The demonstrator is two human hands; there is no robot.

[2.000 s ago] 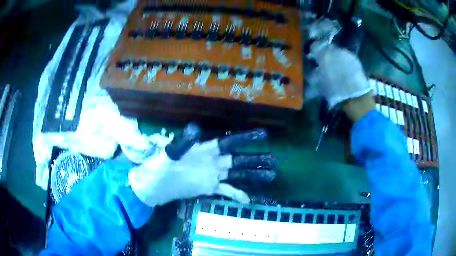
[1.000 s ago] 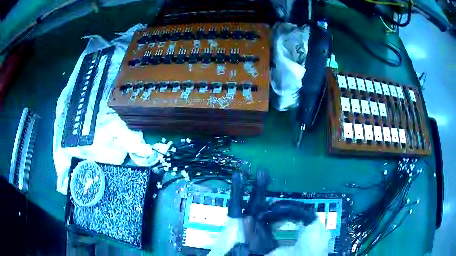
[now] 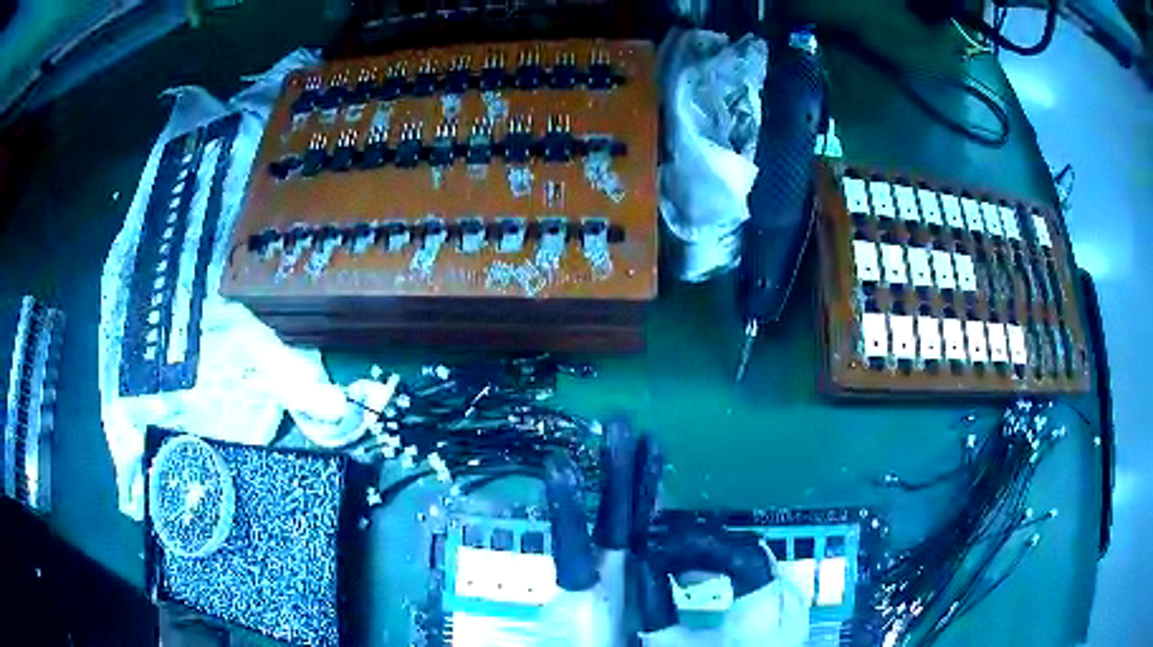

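Note:
The assembly jig (image 3: pixel 835 528) with its row of square notches lies at the near edge, partly cut off by the picture's rim. White insulating pads (image 3: pixel 506 575) lie in a row along the heat sink in it. My left hand (image 3: pixel 584 544), in a white glove with dark fingertips, is over the middle of the jig, fingers pointing away from me. My right hand (image 3: pixel 708 575) is close beside it on the right, fingers bent over the pads. Both hands are blurred and cut off below. They hide the middle of the row, and whether they hold anything cannot be told.
A brown bakelite tray stack (image 3: pixel 443 272) bears rows of transistors. An electric screwdriver (image 3: pixel 781 177) stands right of it, then a loading plate (image 3: pixel 948 373) with white pads. Wire bunches (image 3: pixel 493 411) lie behind the jig and at right. A screw tray (image 3: pixel 285 531) with a round dish (image 3: pixel 192 497) is near left.
My right hand has come from beside the tray stack, and my left from in front of it, to the jig. Over the last second both hands stay there; the view has shifted slightly.

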